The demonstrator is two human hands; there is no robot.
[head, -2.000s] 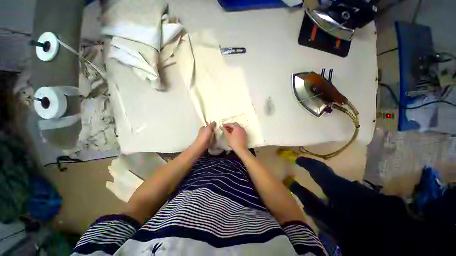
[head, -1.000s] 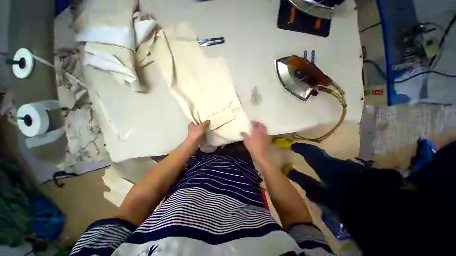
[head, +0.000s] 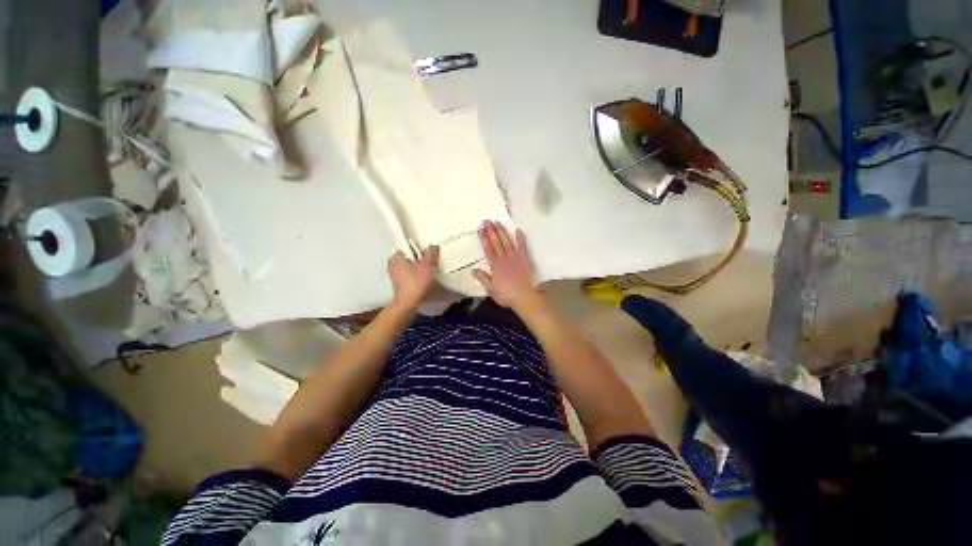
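A long cream garment panel (head: 432,160) lies on the padded pressing table, with a stitched rectangular outline at its near end. My left hand (head: 412,273) holds the panel's left edge near the table's front edge, thumb on top. My right hand (head: 504,265) lies flat on the panel's near right part, fingers spread and pointing away from me. The steam iron (head: 648,149) rests on the table to the right, not held. Metal thread snips (head: 446,64) lie beyond the panel.
Cream and white cut pieces (head: 219,80) are heaped at the far left. Tape rolls (head: 59,240) hang at the left. A black iron rest (head: 661,27) is at the far right. The steam hose (head: 735,240) loops past the front edge. Another person's leg (head: 682,341) is at the right.
My right hand has come down from the panel's near right corner onto its surface, further in. My left hand stays at the left edge. The other person's legs have shifted.
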